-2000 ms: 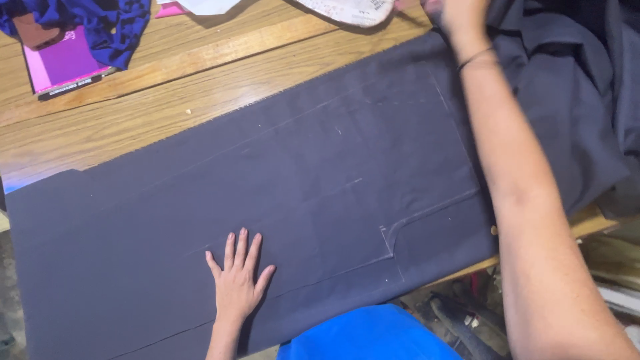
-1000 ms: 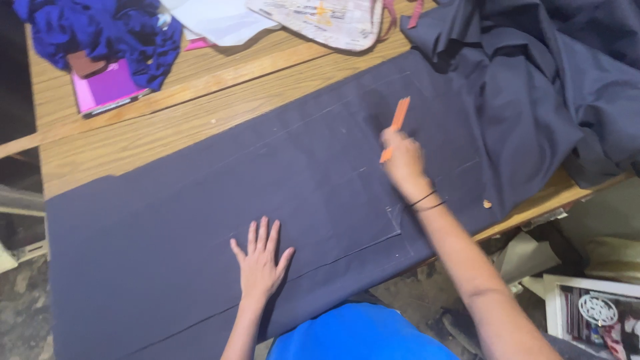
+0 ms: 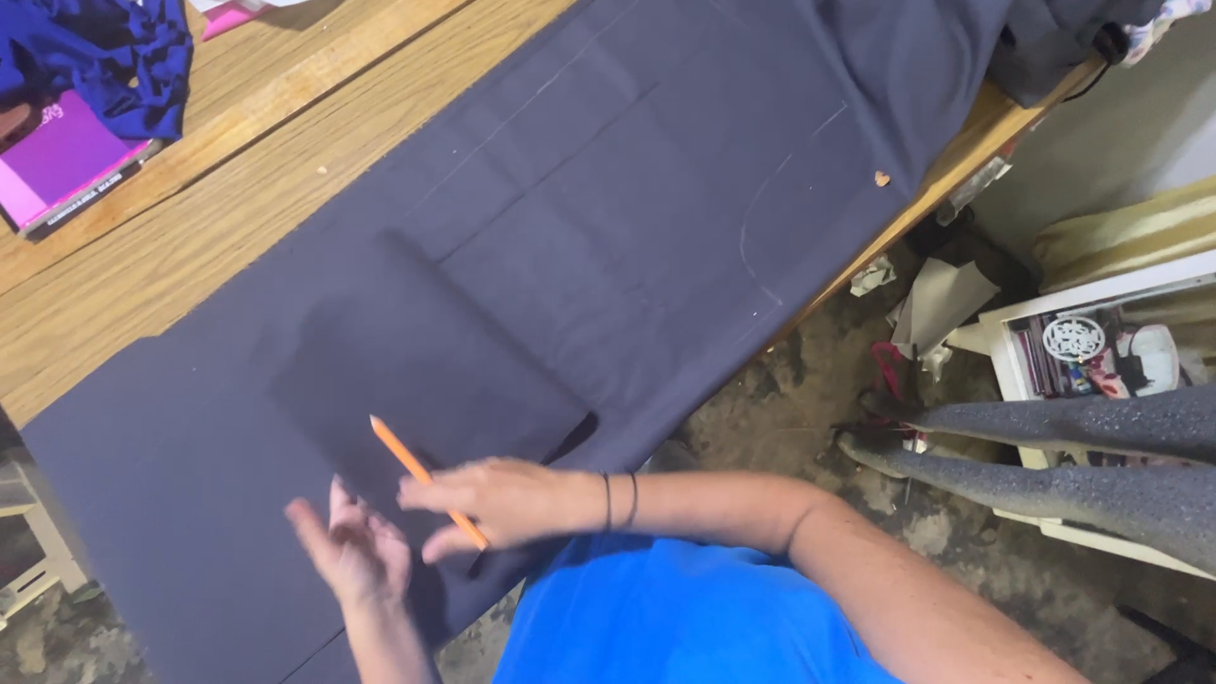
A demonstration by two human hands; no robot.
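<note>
Dark fabric (image 3: 665, 228) covers much of the wooden table, with thin light chalk lines, one of them curved, on its right part. A flap of the fabric (image 3: 427, 332) lies folded over toward the left, its fold edge running diagonally. An orange pencil-like stick (image 3: 401, 448) is held in my right hand (image 3: 475, 503), above the fabric near my body. Just left of it, my left hand (image 3: 366, 551) is raised with its fingers apart and holds nothing; it is somewhat blurred.
The wooden tabletop (image 3: 237, 190) shows at the upper left, with a purple box (image 3: 71, 161) and blue cloth (image 3: 142, 57). Bunched dark fabric lies at the upper right. Beyond the table's right edge are a white-framed shelf (image 3: 1007, 351), paper scraps and a person's legs (image 3: 1045, 446).
My right hand has come down and left beside my left hand, still holding the orange stick. My left hand has lifted from the fabric. Part of the fabric is now folded over. The view has turned.
</note>
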